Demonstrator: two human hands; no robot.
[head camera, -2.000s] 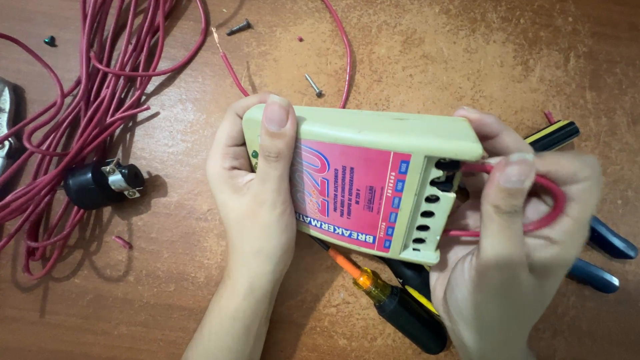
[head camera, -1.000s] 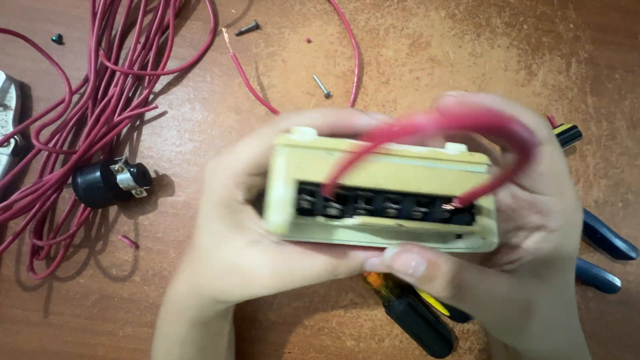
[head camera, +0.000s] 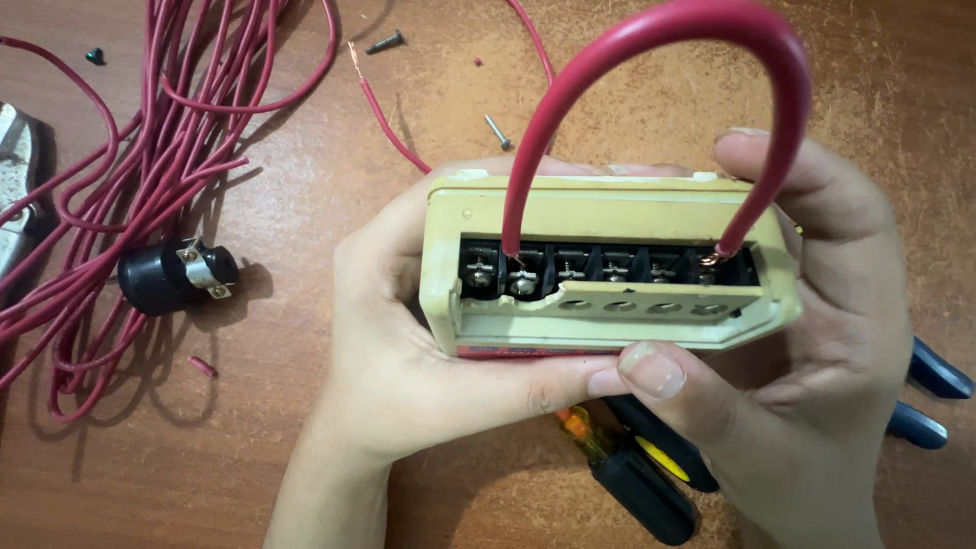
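My left hand (head camera: 412, 381) and my right hand (head camera: 823, 328) hold a cream plastic electrical unit (head camera: 610, 206) from both sides, its terminal end facing the camera. Both thumbs lie along its lower edge, with their tips meeting. A black screw terminal block (head camera: 591, 263) sits in the slot, divided into several bays. A thick red insulated wire (head camera: 686, 19) arches above the unit; one bare copper end is at the second terminal from the left, the other at the rightmost one. Part of the cover strip below the left terminals has a broken edge.
Loose thin red wire (head camera: 191, 130) lies at left, beside a black cylindrical part with a metal clamp (head camera: 164, 278). Screws (head camera: 497, 131) lie beyond the unit. A screwdriver (head camera: 640, 488) and another black-and-yellow handle (head camera: 663, 450) lie below; blue tool handles (head camera: 938, 370) show at right.
The unit has turned from showing its printed face to showing its terminal end. My right hand has gone from the red wire loop to the unit's right side.
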